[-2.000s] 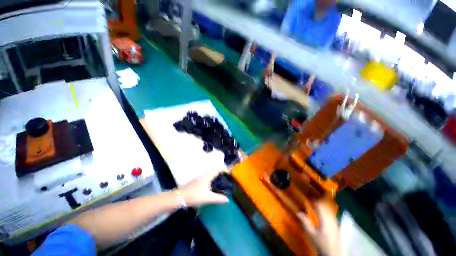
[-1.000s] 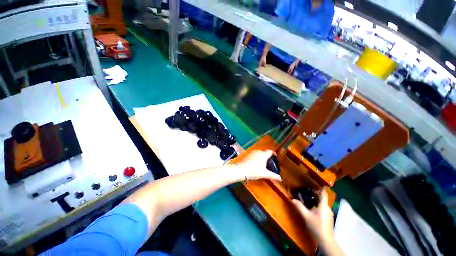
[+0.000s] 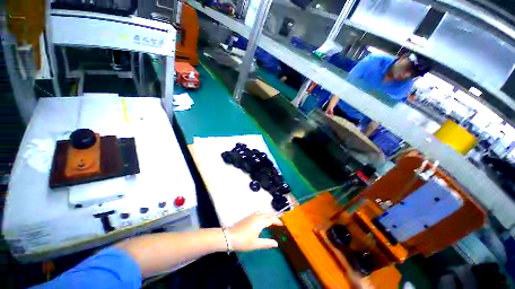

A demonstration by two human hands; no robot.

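Observation:
The orange press [image 3: 316, 214] stands at the lower right with its grey-white plate raised at the back. A round black part [image 3: 340, 233] sits in its upper seat and another dark part [image 3: 363, 261] sits lower, partly in shadow. My left hand [image 3: 254, 231] is at the press's left edge, thumb and fingers apart, with no part visible in it. My right hand [image 3: 361, 280] shows only as a blurred bit at the bottom edge, by the lower seat; its fingers are unclear. A pile of black parts [image 3: 258, 168] lies on a white sheet [image 3: 217, 186].
The white gantry robot [image 3: 42, 209] is at left, its jig [image 3: 83, 162] bearing one black part [image 3: 83, 138]. A metal shelf rail [image 3: 339, 87] crosses behind the green bench [image 3: 212, 115]. A person in blue [image 3: 375, 79] works beyond it. A yellow roll [image 3: 455, 137] is at right.
My left hand has left the black part it held over the press and moved left to the press's edge. A part now sits in the upper seat. My right hand has dropped mostly out of view.

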